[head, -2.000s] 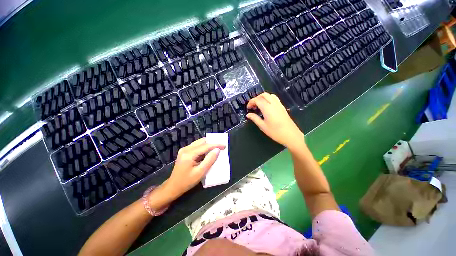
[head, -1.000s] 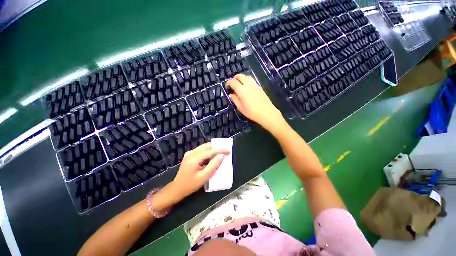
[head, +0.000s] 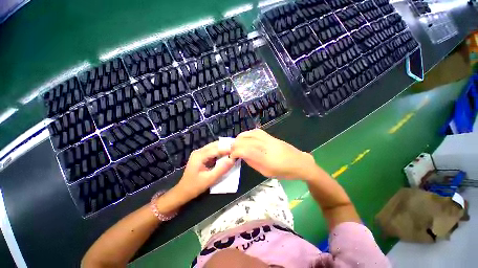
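Note:
My left hand holds a white label strip over the near edge of the tray and the dark surface. My right hand is at the strip's upper end, its fingertips together against the left fingers; whether a part is between them is hidden. The blister tray lies beyond my hands, its pockets filled with slanted rows of black parts. One tray pocket near the right end is bare, silvery and clear.
A second blister tray full of black parts lies to the right. A phone-like object is at the bench edge beside it. Another clear tray is farther right. A brown bag and blue items are at the right.
My right hand has moved from the tray's right-end pockets back towards me to the strip in my left hand. The bare pocket that it covered one second ago shows again.

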